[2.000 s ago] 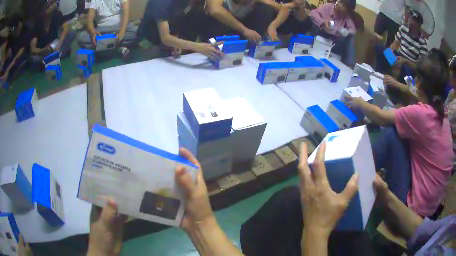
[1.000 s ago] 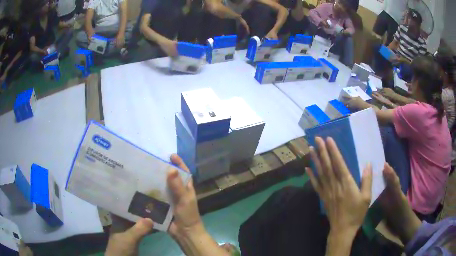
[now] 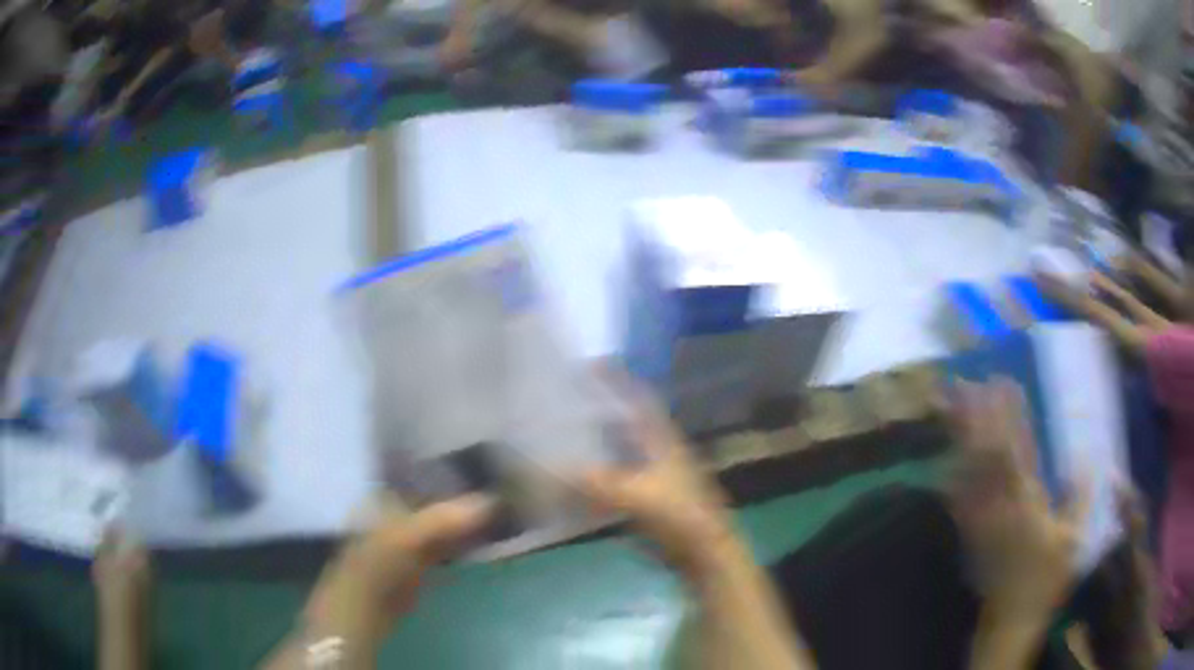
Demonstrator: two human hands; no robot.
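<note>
The picture is blurred. A white printed retail box (image 3: 439, 347) with a blue top edge and a dark product picture low on its face is held up in front of me. My left hand (image 3: 406, 543) grips its lower left part, thumb over the front. My right hand (image 3: 655, 478) holds its lower right side. The fingers behind the box are hidden. Whether its flaps are open or closed cannot be told.
Stacked larger boxes (image 3: 753, 353) stand at the white-covered pallet's (image 3: 517, 183) near edge. Two retail boxes (image 3: 207, 399) stand left. A neighbour's hands (image 3: 1002, 484) hold a tall box (image 3: 1080, 419) at right. More people sit around the far side.
The view has swung left, so the surroundings have shifted right in the picture. The box in my hands has turned, its blue edge now rising to the right. Both hands still hold it.
</note>
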